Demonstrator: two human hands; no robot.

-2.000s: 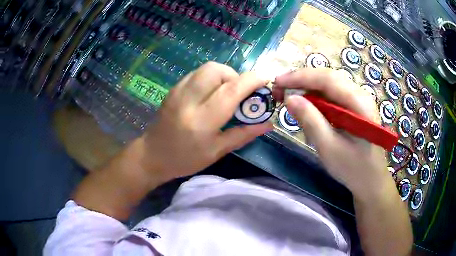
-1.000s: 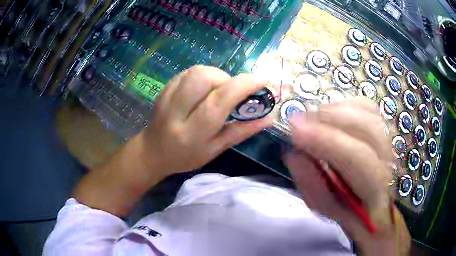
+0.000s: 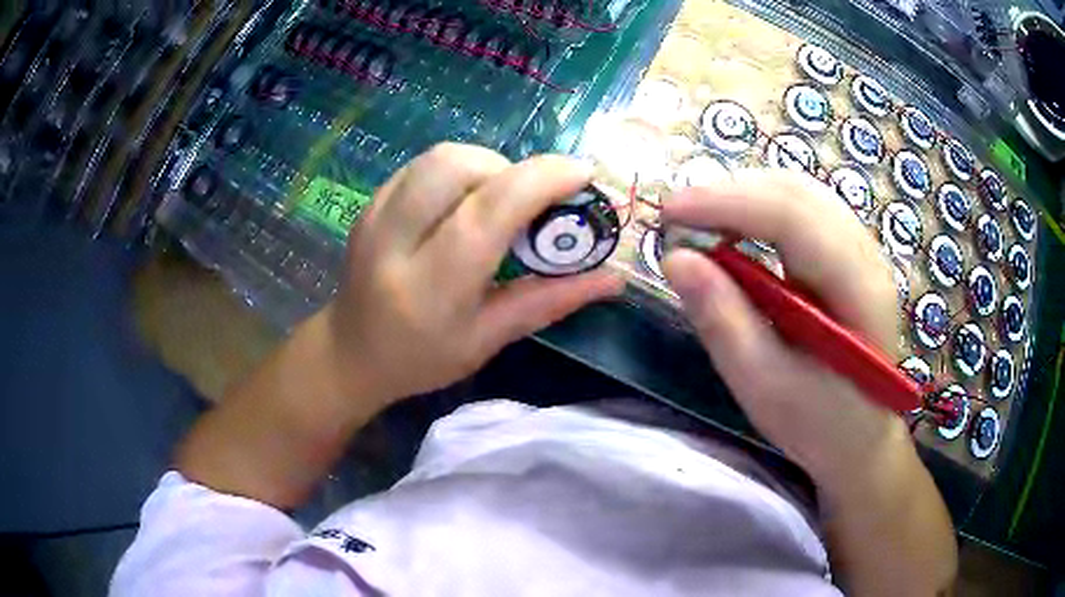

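My left hand (image 3: 432,262) holds a round loudspeaker (image 3: 565,241) by its edge between thumb and fingers, its pale-ringed back facing me. Thin red speaker wires (image 3: 633,208) stand up from its right edge. My right hand (image 3: 806,315) grips the red test probe (image 3: 818,330), its front end pointing left toward the speaker's right edge. The thin tip is hard to make out, so contact cannot be told. The red probe lead leaves its rear end at the lower right.
The tan-looking packing tray (image 3: 704,53) with rows of flat speakers lies at the right. A clear supply tray (image 3: 251,152) with dark upright speakers and red wires lies at the left, by a green label (image 3: 339,205). A round white-rimmed device (image 3: 1039,76) is at the upper right.
My right hand has turned the red probe from pointing down and away back toward the speaker. My left hand still holds the speaker, slightly further left and turned more face-on.
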